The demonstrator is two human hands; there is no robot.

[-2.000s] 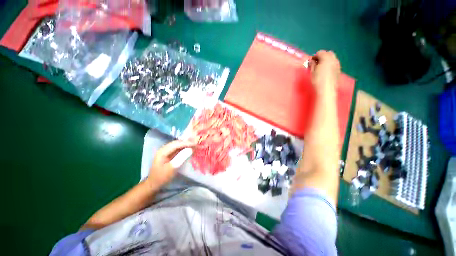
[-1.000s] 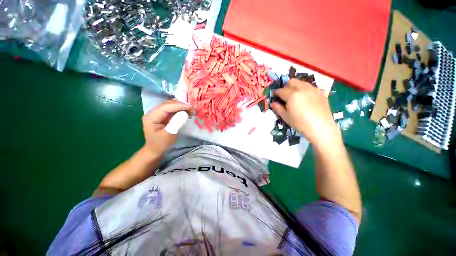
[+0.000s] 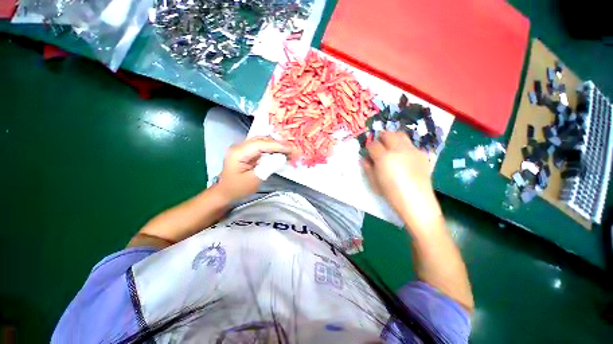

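A loose pile of red strips (image 3: 319,111) lies on the white board (image 3: 349,168). Dark square pads (image 3: 420,127) lie to its right. My left hand (image 3: 252,164) is at the left edge of the board, beside the red strips. Its thumb and fingertips are close together, with a white wrap (image 3: 270,165) on a digit. Whether it pinches a small piece cannot be told. My right hand (image 3: 390,158) is over the near-left side of the dark pads, fingertips down among them. Its fingertips are partly hidden, and any piece in them cannot be made out.
The red tray (image 3: 430,54) lies beyond the board. Small metal parts (image 3: 208,33) lie on clear plastic at the upper left. Brown cardboard (image 3: 517,144) with more dark pads and a white ridged tray (image 3: 595,154) are at the right. Clear bits (image 3: 480,153) lie between.
My right hand has moved from the red tray's far edge to the dark pads, and since then slightly toward me. My left hand stays by the red strips. The view has shifted.
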